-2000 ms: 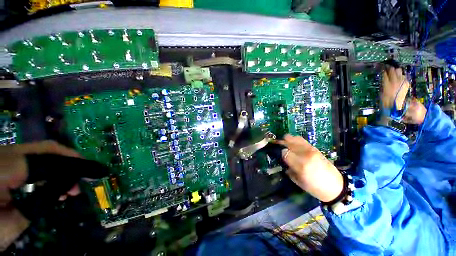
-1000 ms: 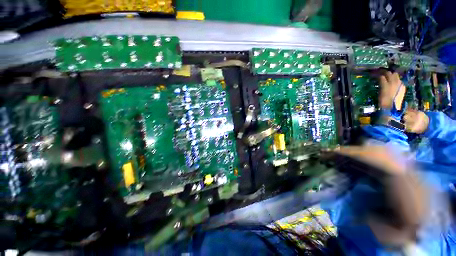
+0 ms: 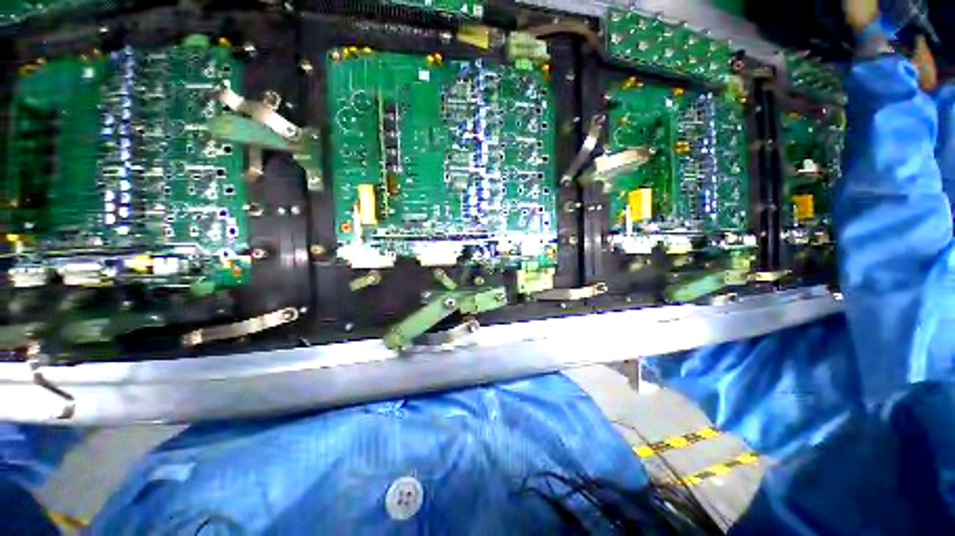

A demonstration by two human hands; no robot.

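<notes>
Neither of my hands is in view. The nearest main circuit board (image 3: 419,147) is green, crowded with parts, and lies flat in a black board carrier (image 3: 283,225). A yellow block (image 3: 367,204) stands near its lower left, and blue and silver parts (image 3: 480,157) run in rows on its right half. Whitish connectors (image 3: 438,251) line its near edge. A pale green clamp (image 3: 427,319) sits angled below it. A metallic clamp (image 3: 262,110) lies at the carrier's left side.
More boards lie to the left (image 3: 63,157) and right (image 3: 670,157). A metal rail (image 3: 524,345) runs along the near side, with my blue smock (image 3: 419,461) below it. Another person's blue sleeve (image 3: 895,209) and hand (image 3: 863,13) are at the right. Yellow-black tape (image 3: 681,442) marks the floor.
The view has shifted down, so boards sit higher and the near rail and smock show. My hands, seen at left and centre right two seconds ago, have left the picture.
</notes>
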